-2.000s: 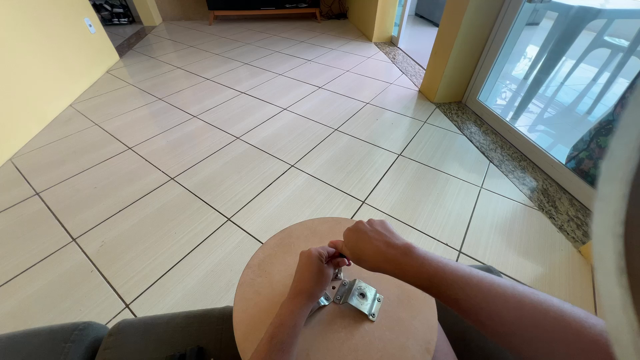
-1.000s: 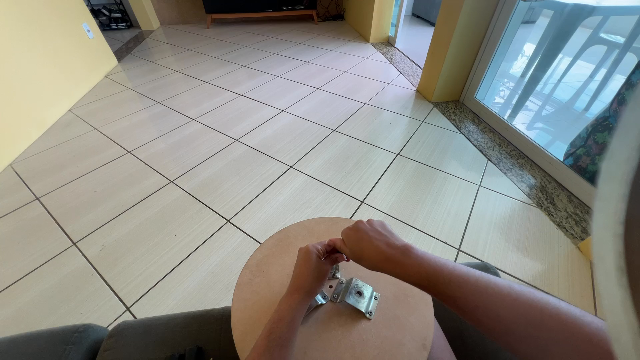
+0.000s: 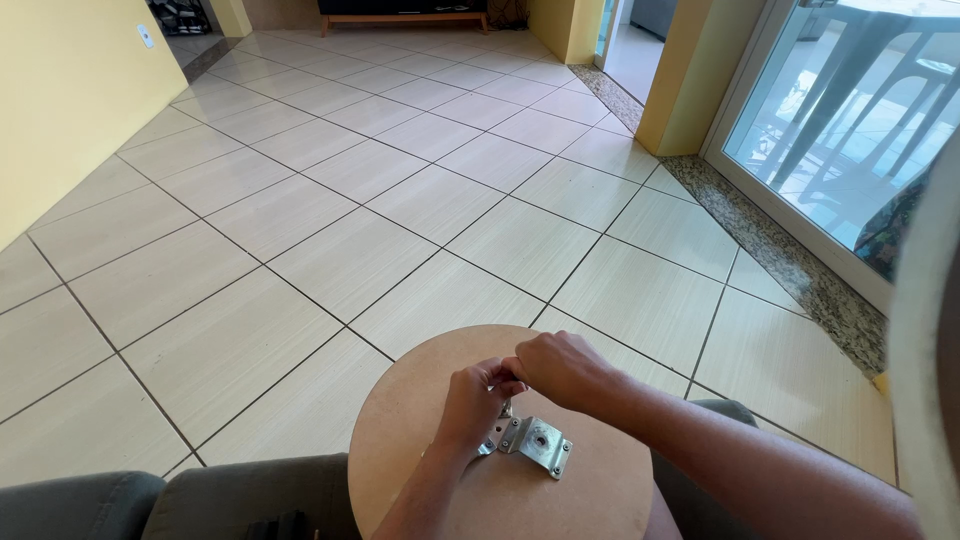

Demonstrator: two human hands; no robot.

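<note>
A round, tan wooden board lies across the person's lap, bearing a bent, silvery metal bracket fixed with screws at its corners. Part of a second metal plate shows beside it, partly covered by my left hand. My left hand is over the board with thumb and fingers pinched together at the far end of the metal parts. My right hand meets it there, its fingers curled. Something small and dark sits between the fingertips of both hands; what it is cannot be made out.
Dark grey seat cushions lie on both sides of the board, with a small black object on the left one. Pale floor tiles spread ahead. A glass door stands at right above a granite sill; a low wooden stand is far off.
</note>
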